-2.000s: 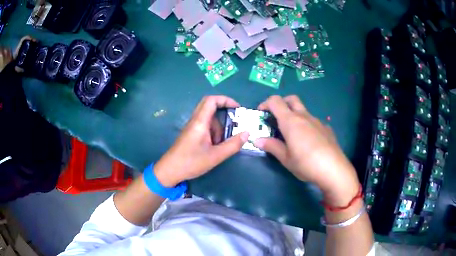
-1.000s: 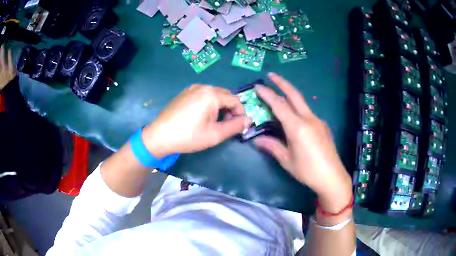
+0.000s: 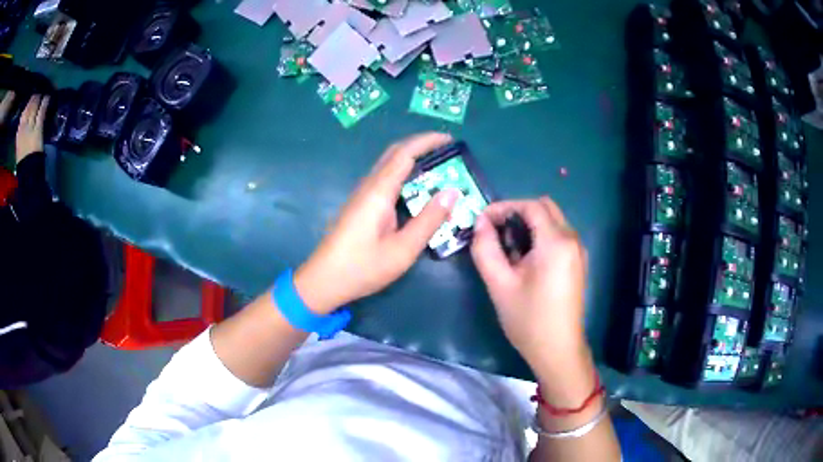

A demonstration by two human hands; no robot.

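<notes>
My left hand [image 3: 374,226] holds a black speaker housing [image 3: 476,173] above the mat, its open back facing up. A green circuit board [image 3: 453,176] lies in the opening, partly washed out by glare, with my left thumb on it. My right hand [image 3: 532,262] has thumb and fingertips pinched at the housing's lower right edge. A dark patch shows inside its curled fingers; I cannot tell if it is a tool or shadow. Anything between the fingertips is hidden.
Green circuit boards [image 3: 439,95] and grey-pink square pads [image 3: 344,56] lie piled beyond my hands. Speakers [image 3: 144,140] stand at left, near another person's hand [image 3: 32,122]. Long black rows of housings with boards [image 3: 663,185] stand at right. A red stool [image 3: 140,298] is below the bench edge.
The housing has turned and lies more under my left hand, whose thumb is now on the board. My right hand has moved from spread around the housing to a pinch at its lower right edge.
</notes>
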